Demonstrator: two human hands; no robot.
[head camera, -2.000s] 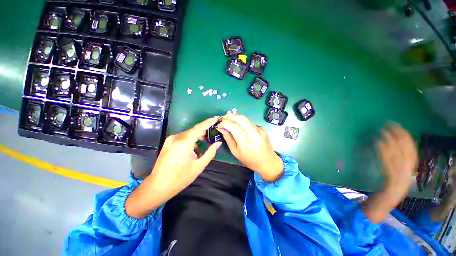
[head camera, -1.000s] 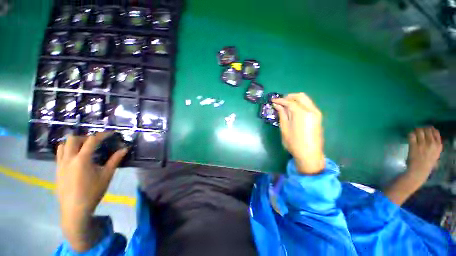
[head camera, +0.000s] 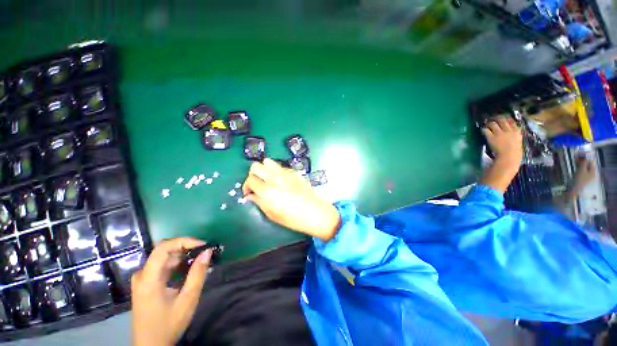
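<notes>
My left hand (head camera: 169, 290) holds a black device housing (head camera: 206, 254) between thumb and fingers at the bench's front edge. The fingers cover part of the housing. My right hand (head camera: 291, 203) has its fingertips down at the small white pads (head camera: 195, 180), by the right-hand ones. Whether it pinches a pad is too small to tell. Several loose black housings (head camera: 254, 147) lie beyond my right hand, one partly behind it. A yellow scrap (head camera: 218, 125) lies among three of them. A pale flat square (head camera: 318, 177) lies right of my right hand's knuckles.
A black blister tray (head camera: 139, 223) is at the left, with housings in many pockets and empty pockets on its near right side. All lies on a green mat (head camera: 392, 115). At the right, another person's hand (head camera: 504, 138) reaches over a dark cluttered holder (head camera: 528, 101).
The view has swung right. My left hand has left the tray and now holds a housing at the bench edge. My right hand has moved from the loose housings to the white pads.
</notes>
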